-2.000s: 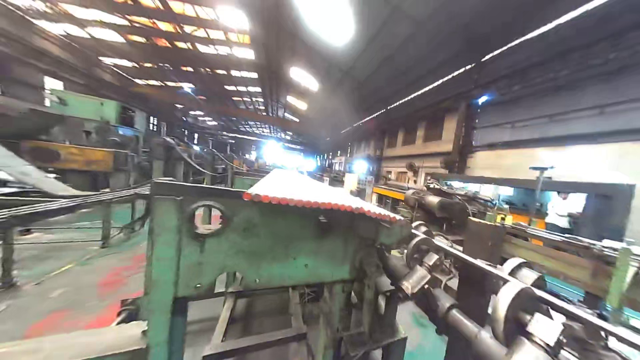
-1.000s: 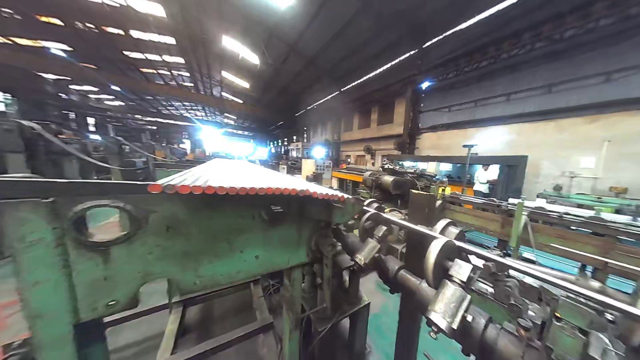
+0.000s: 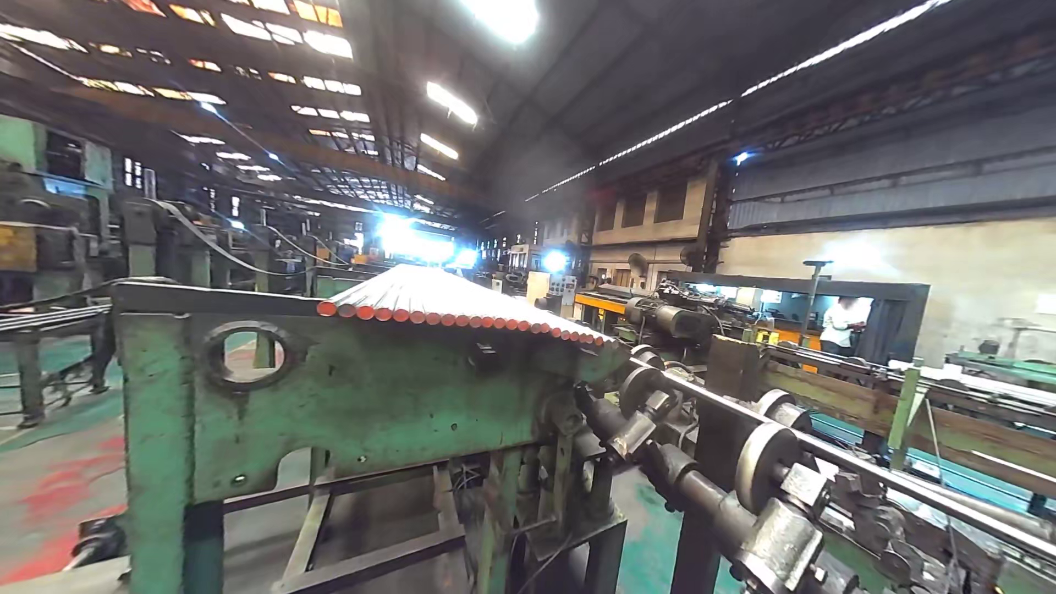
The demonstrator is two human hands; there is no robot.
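Observation:
Neither my left hand nor my right hand shows in the head view. In the middle, a row of round metal bars [image 3: 437,289] with red-painted ends lies side by side on top of a green steel rack frame [image 3: 396,396]. To the right of the rack, a long bright metal bar [image 3: 726,403] runs along a line of rollers, one of them a large roller wheel [image 3: 767,466]. Metal clamp-like blocks [image 3: 780,528] sit on a thick shaft below the bar.
Cross members [image 3: 379,561] stand low under the rack. At the left are a smaller rack of bars [image 3: 54,320] and red-stained floor [image 3: 70,495]. Behind the rollers is an electric motor [image 3: 664,318]. A person in a white top [image 3: 843,324] stands far off at the right.
The view has swung right, then partly back left. The red-ended bars stay on the green rack throughout. No hand appears in any frame.

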